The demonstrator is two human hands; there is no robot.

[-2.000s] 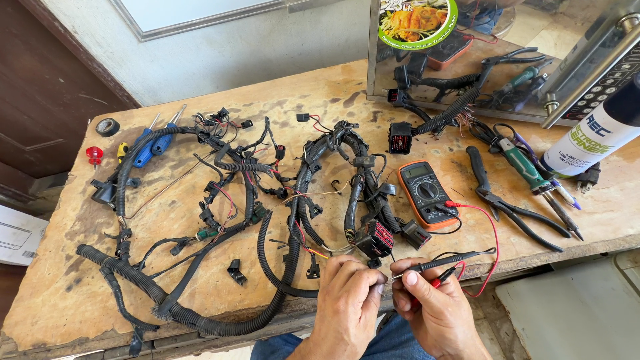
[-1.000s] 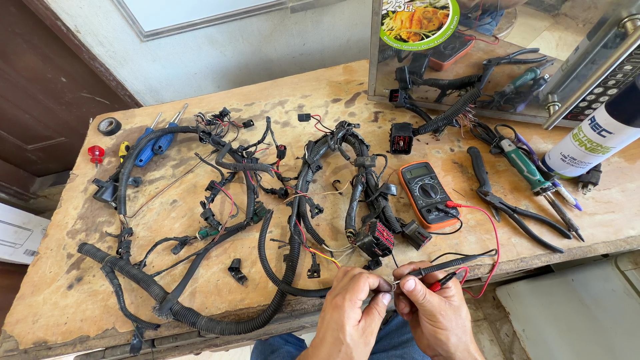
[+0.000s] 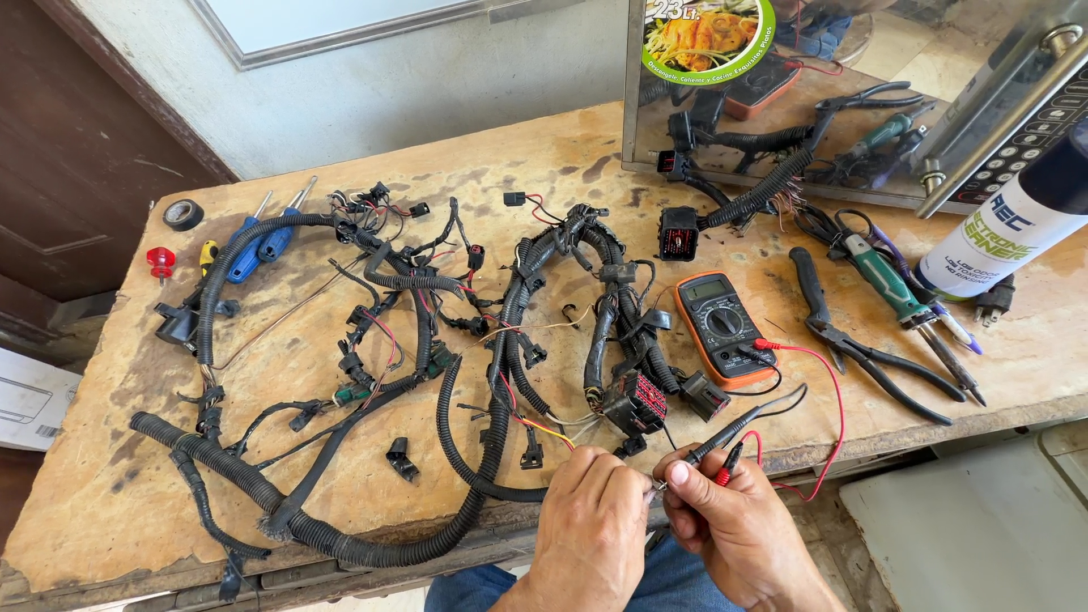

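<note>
Beyond the bench's front edge, my left hand (image 3: 595, 520) pinches a thin wire end whose tip is mostly hidden by the fingers. Close against it, my right hand (image 3: 733, 518) holds the black test probe (image 3: 722, 433) and the red test probe (image 3: 728, 467), with a small bare metal bit between thumb and finger. Both leads run to the orange digital multimeter (image 3: 721, 327), which lies face up. Just above my left hand is a black multi-pin connector (image 3: 636, 404) of the wiring harness (image 3: 501, 357), which spreads in loops over the wooden bench (image 3: 357, 463).
Diagonal pliers (image 3: 837, 340), a green soldering iron (image 3: 884, 276) and a spray can (image 3: 1003, 229) lie or stand at right, before a microwave oven (image 3: 731, 127). Blue screwdrivers (image 3: 246, 255), a red stubby screwdriver (image 3: 160, 262) and black tape (image 3: 182, 214) are at far left.
My left hand's fingers have shifted and now cover more of the wire end beside my right hand. The harness and the multimeter have stayed in place.
</note>
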